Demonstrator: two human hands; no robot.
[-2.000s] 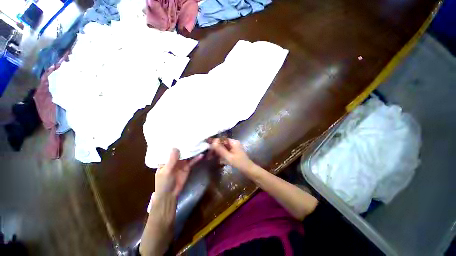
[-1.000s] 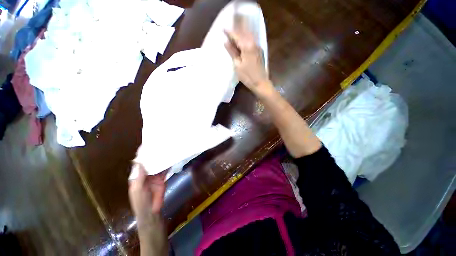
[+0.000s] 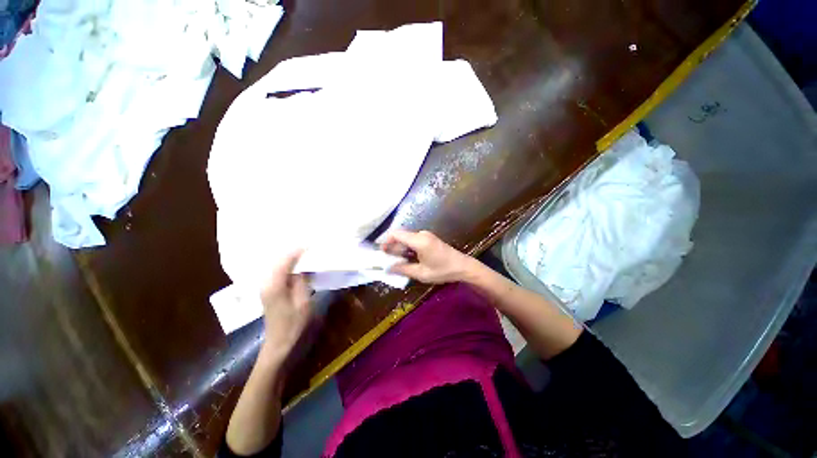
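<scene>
A white garment (image 3: 322,152), overexposed, lies spread on the dark brown glossy table (image 3: 537,107) in front of me. My left hand (image 3: 288,304) pinches its near edge at the lower left. My right hand (image 3: 425,257) holds the same edge at its right end, near the table's front edge. A small dark shape shows by my right fingers; I cannot tell if it is a tool. A strip of white edge is stretched between both hands. A white flap of the garment sticks out at the left, beside my left hand.
A separate heap of white garments (image 3: 116,89) lies at the upper left. Pinkish-red cloth (image 3: 11,192) hangs at the far left. A grey translucent tub (image 3: 743,224) at the right holds a white cloth bundle (image 3: 618,228). Yellow tape (image 3: 676,80) edges the table.
The garment lies spread differently, with flaps at its upper right. My right hand has come back from its far end to the near edge. The view has shifted, and the white heap sits farther left.
</scene>
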